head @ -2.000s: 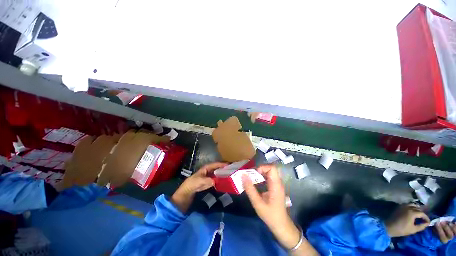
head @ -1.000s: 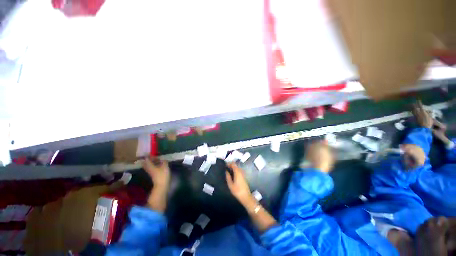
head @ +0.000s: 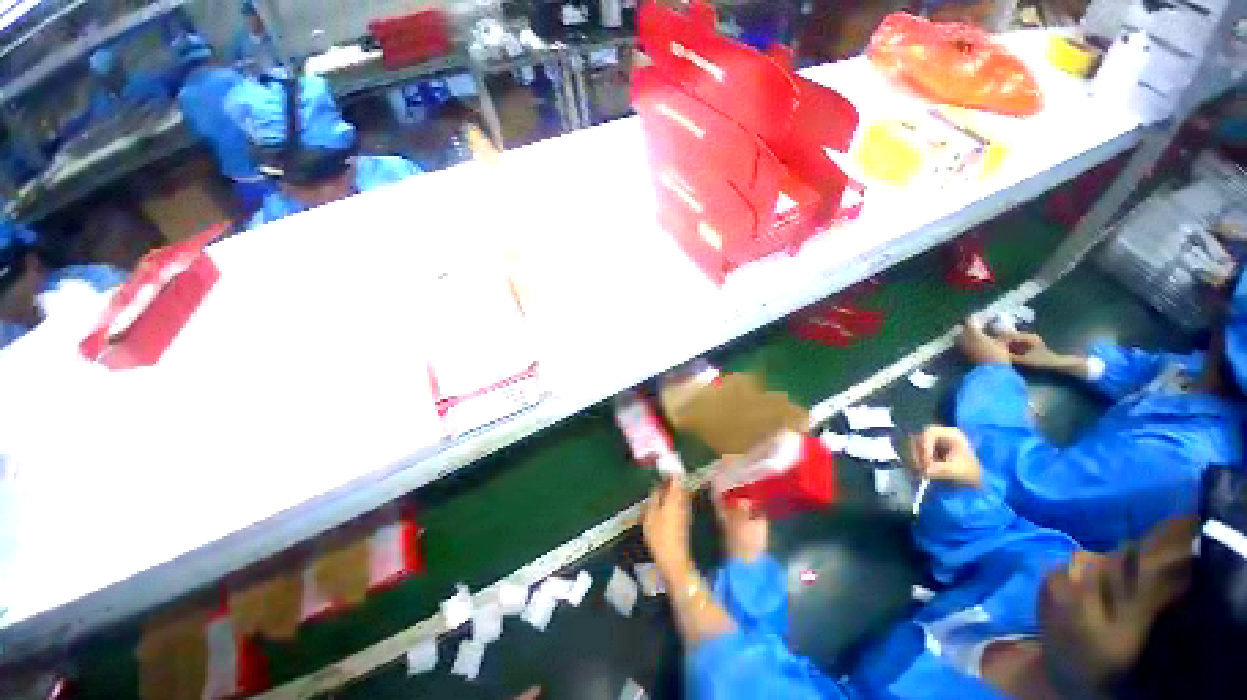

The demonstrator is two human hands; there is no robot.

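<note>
My right hand (head: 669,531), with a bracelet, reaches to the belt edge. Its fingertips are at the lower end of a red-and-white carton (head: 643,429); whether they grip it is unclear. Close beside it, another hand (head: 743,531), seemingly the neighbour's, is at an open red carton (head: 786,476) with a brown flap (head: 734,414) above it. A bit of skin at the bottom edge (head: 531,693) may be my left hand, almost wholly cut off. Small white papers (head: 543,604) lie on the dark bench (head: 830,606).
Open red cartons (head: 383,554) stand on the green belt (head: 540,487) at lower left. The white overhead shelf (head: 342,349) holds nested red cartons (head: 732,157) and an orange-red bag (head: 953,64). Workers in blue (head: 1142,431) are at right and beyond the shelf.
The view has swung right and up. My right hand has gone from the bench papers to the carton at the belt edge. My left hand has nearly left view. A neighbour's hand now meets a carton.
</note>
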